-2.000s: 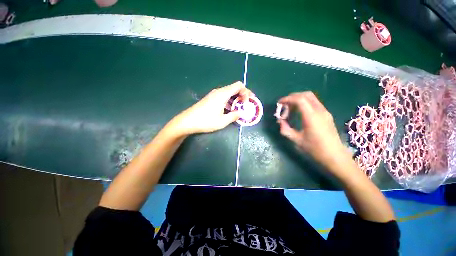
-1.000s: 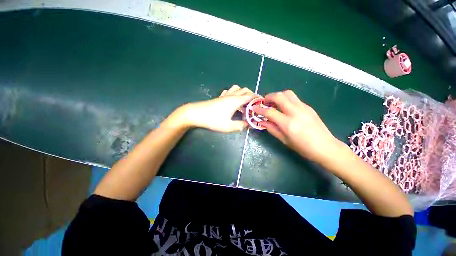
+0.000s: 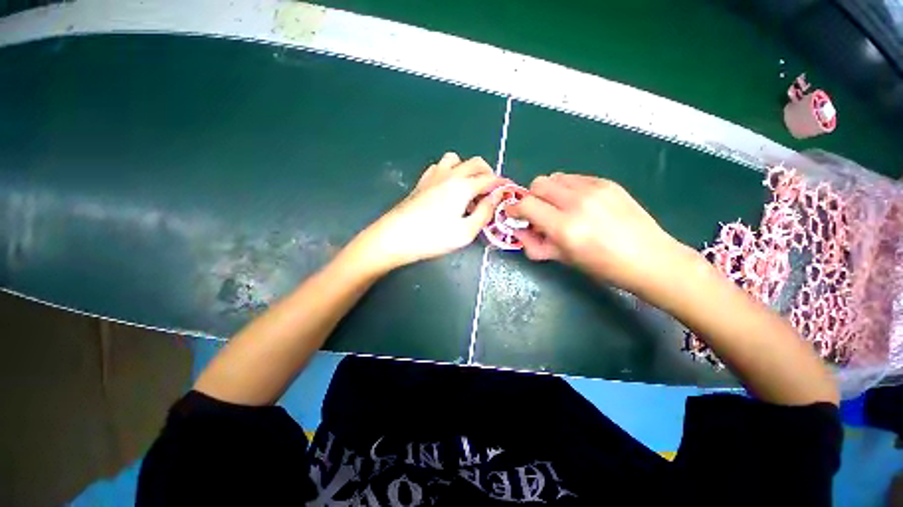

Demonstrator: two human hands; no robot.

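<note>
A pink cylindrical housing (image 3: pixel 502 234) is held over the white seam of the dark green tabletop, its open end facing up. A pink rim, dark gaps and a small white part show in it. My left hand (image 3: pixel 448 210) grips the housing from the left side. My right hand (image 3: pixel 584 223) is at the housing's open end from the right, its fingertips pressed to the inside. The fingers cover part of the opening, so I cannot tell whether a ring is between them.
A pile of pink spoked rings (image 3: pixel 817 248) lies at the right, partly in a crumpled clear plastic bag (image 3: pixel 881 297). Beyond the pale curved rail (image 3: pixel 436 45), another pink housing (image 3: pixel 810 115) lies on the green surface at the upper right.
My right hand has moved left from beside the housing, with the small ring it held, to the housing's open end. My left hand still holds the housing. The camera view has shifted somewhat.
</note>
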